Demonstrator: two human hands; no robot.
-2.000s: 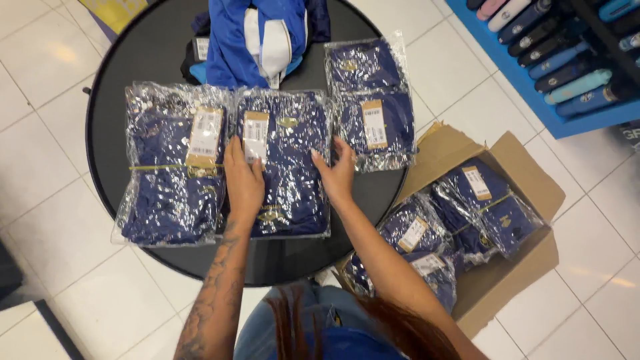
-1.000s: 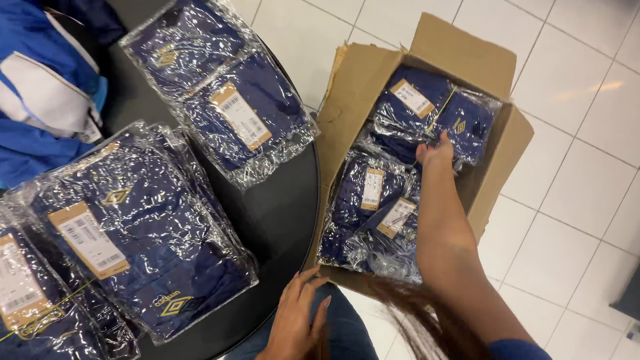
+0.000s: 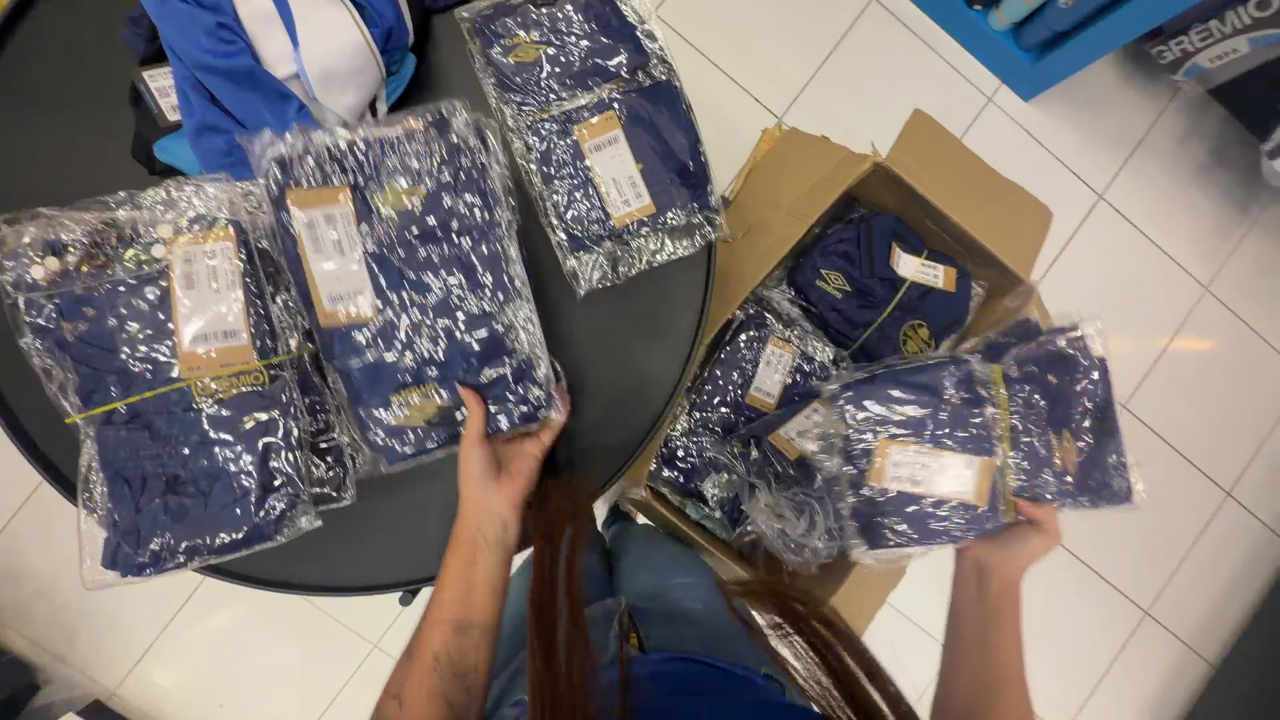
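Observation:
My right hand [image 3: 1012,540] holds a plastic-bagged navy garment [image 3: 925,450] by its lower edge, above the right side of an open cardboard box [image 3: 970,205]. The garment carries a tan tag and a yellow strap. On the round black table, my left hand [image 3: 505,460] grips the lower right corner of the middle stack of bagged navy garments [image 3: 430,290]; its fingers are partly hidden beneath. To the left lies another bagged navy stack [image 3: 200,450] with a yellow strap. Bagged navy garments [image 3: 610,130] also lie near the table's right edge. Inside the box are several more navy garments [image 3: 880,280].
Blue and white clothing [image 3: 260,80] lies at the back of the round black table [image 3: 620,350]. A blue display unit [image 3: 1040,60] stands at the upper right. Pale floor tiles [image 3: 1180,400] surround the box, which stands close against the table's right side.
My right hand, in the box a second ago, now holds a bagged garment above its right side. My left hand has moved from near my lap onto the middle stack. The view has swung back left.

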